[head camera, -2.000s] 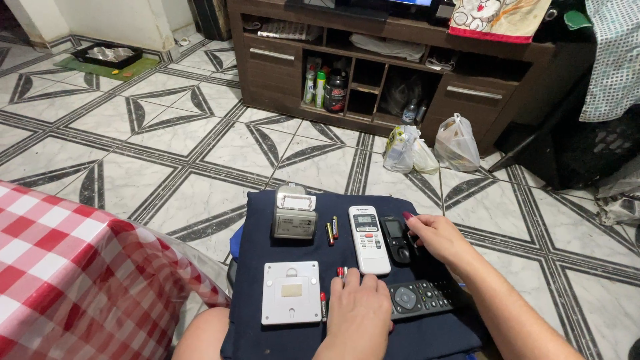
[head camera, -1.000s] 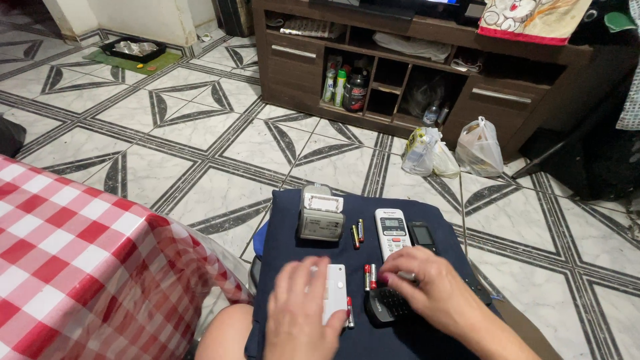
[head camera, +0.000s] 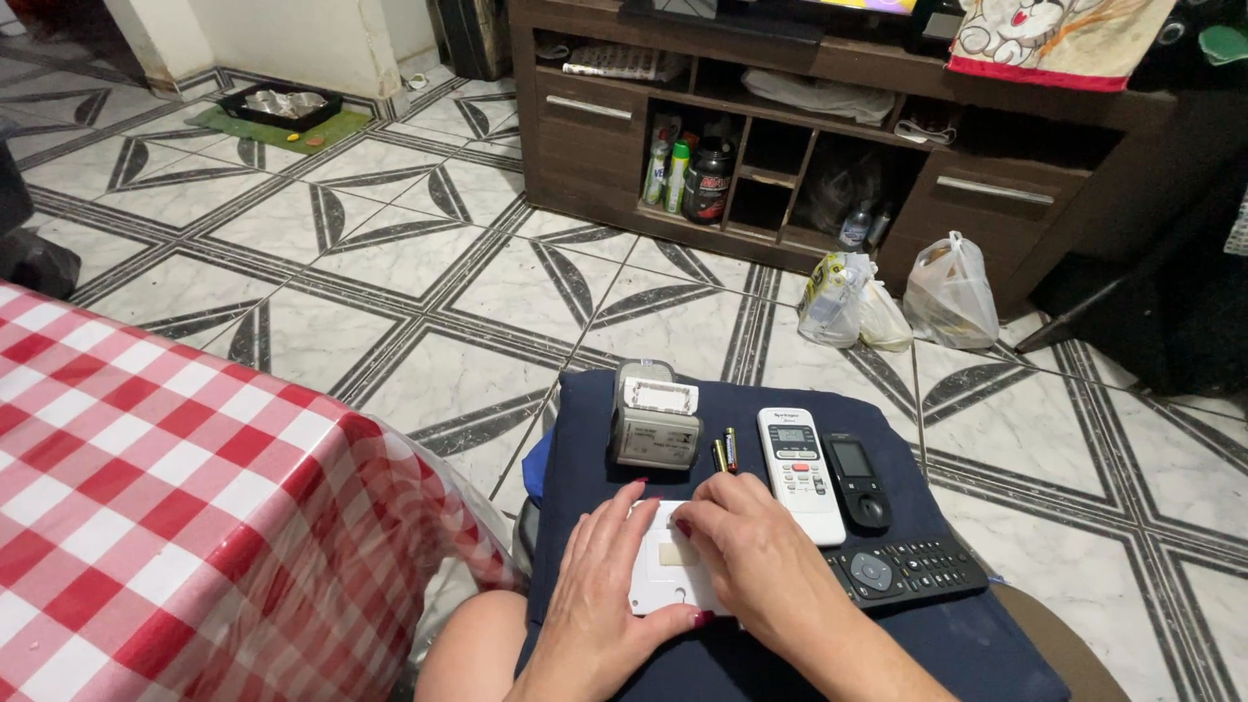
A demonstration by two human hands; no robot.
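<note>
A white square plastic device (head camera: 673, 575) lies on a dark blue cloth-covered surface (head camera: 585, 419) on my lap. My left hand (head camera: 600, 575) grips its left and lower edges. The fingers of my right hand (head camera: 756, 556) press on its upper part; whether they pinch anything is hidden. Just above are small batteries (head camera: 729, 450). A grey cuffed device, perhaps a wrist blood pressure monitor (head camera: 655, 429), stands behind my left hand. To the right lie a white air-conditioner remote (head camera: 801, 476), a black handheld device with a small screen (head camera: 858, 483) and a black remote control (head camera: 912, 573).
A table with a red checked cloth (head camera: 224, 487) stands at the left. Ahead is a brown wooden TV cabinet (head camera: 595, 146) holding bottles (head camera: 678, 177). Plastic bags (head camera: 951, 292) sit on the tiled floor before it. A black tray (head camera: 283, 105) rests on a green mat further back.
My right hand has moved from the black remote control to the white square device. My left hand has closed on the device's edge. The view has shifted a little.
</note>
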